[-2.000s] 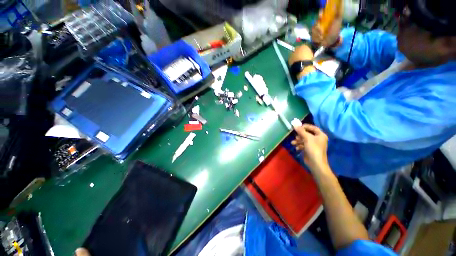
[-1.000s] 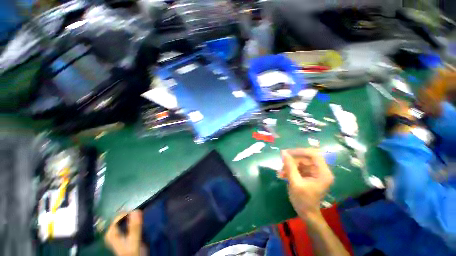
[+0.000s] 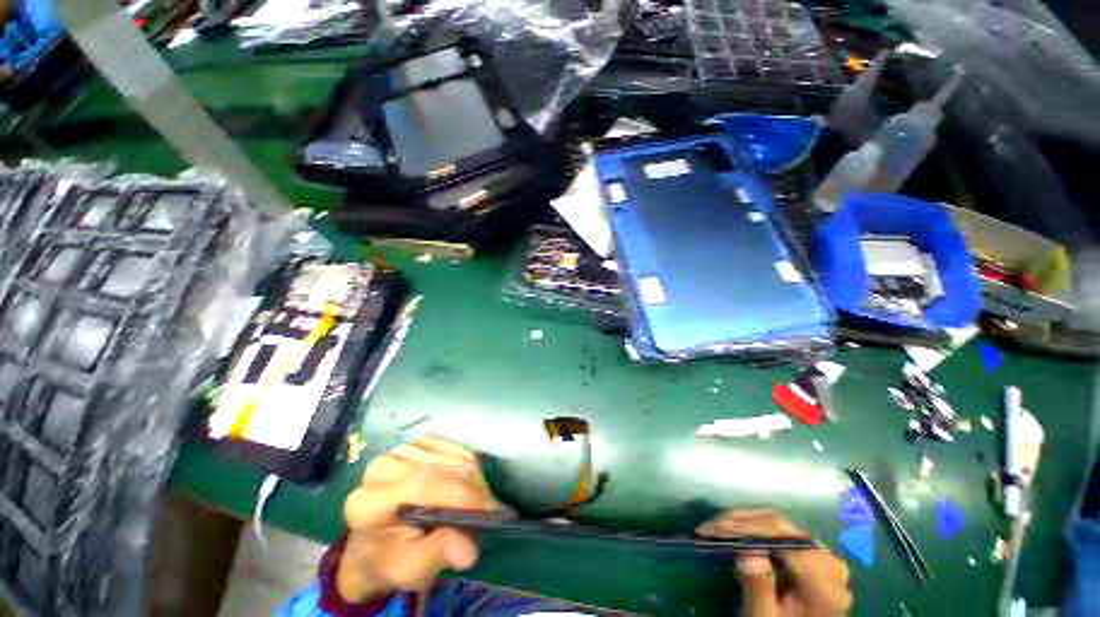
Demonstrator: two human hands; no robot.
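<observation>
A thin black slab (image 3: 609, 535), which looks like the tablet display, is seen edge-on just over the bench's front edge. My left hand (image 3: 422, 521) grips its left end, with the thumb in front. My right hand (image 3: 778, 560) grips its right end. The faces of the slab are hidden. A small dark part with a thin curved flex (image 3: 584, 464) shows right behind the slab; I cannot tell whether it is attached. A second opened tablet (image 3: 290, 374) with a white battery and an orange flex lies at the left.
A wrapped stack of blue-framed panels (image 3: 718, 247) lies behind. A blue bin (image 3: 899, 263) stands at the back right. Tweezers (image 3: 890, 526), blue picks (image 3: 858, 524) and a red block (image 3: 796, 404) lie at right. Wrapped black trays (image 3: 91, 350) stand at far left.
The view has turned left. The slab lay flat-on to view and is now held up edge-on. My right hand, earlier away from it, now grips its right end.
</observation>
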